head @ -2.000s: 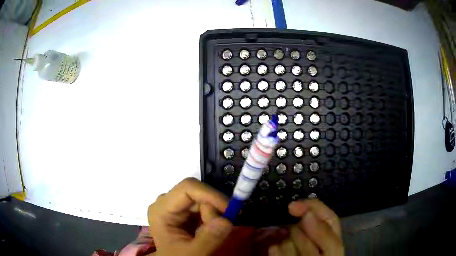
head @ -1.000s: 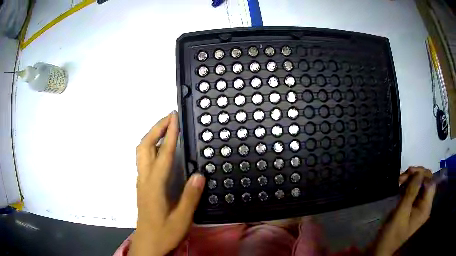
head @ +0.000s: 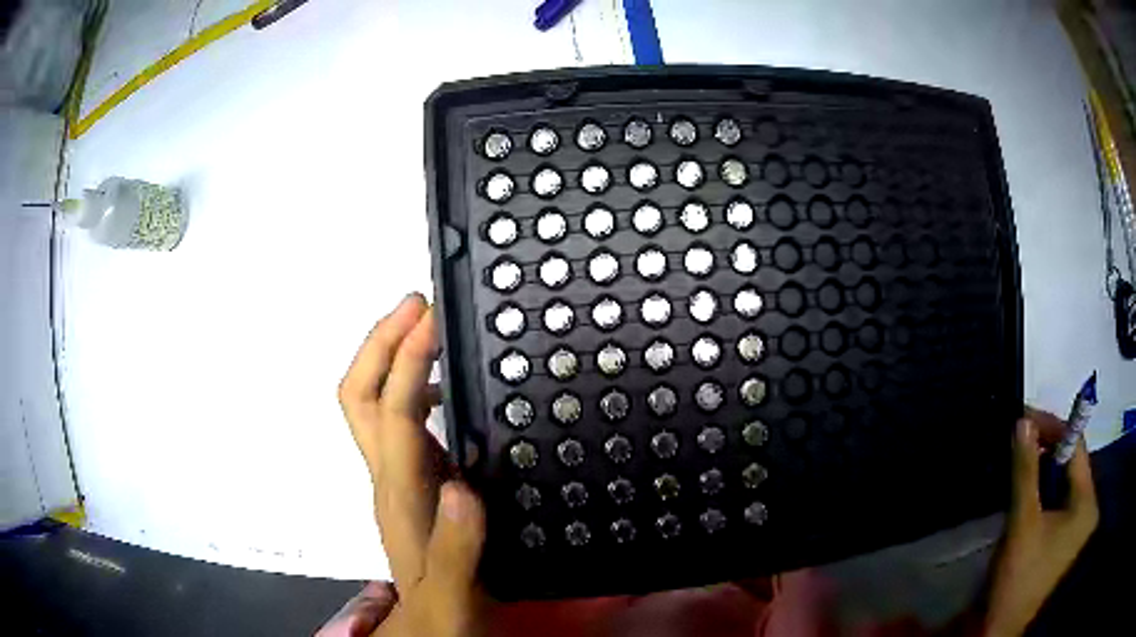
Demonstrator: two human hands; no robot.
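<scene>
The black component tray (head: 897, 498) is held tilted in front of me. Small round metal parts (head: 604, 266) sit in the pockets of its left half; the right-half pockets look plain black. My left hand (head: 424, 460) grips the tray's left edge, thumb at the lower left corner and fingers behind. My right hand (head: 1046, 523) is at the tray's lower right edge, partly hidden by it. It also holds the marker pen (head: 1076, 421), its dark blue tip pointing up.
A translucent needle-tip bottle (head: 137, 214) lies at the left. A short blue marker cap (head: 556, 13), a dark pen (head: 277, 13) and blue tape (head: 643, 31) are at the far side. Yellow tape (head: 175, 62) runs at far left. Dark loops (head: 1125, 317) are at the right edge.
Since two seconds ago, the marker has gone from my left hand to my right hand, and both hands have taken the tray's sides. Since one second ago, the tray's lower edge sits lower in view.
</scene>
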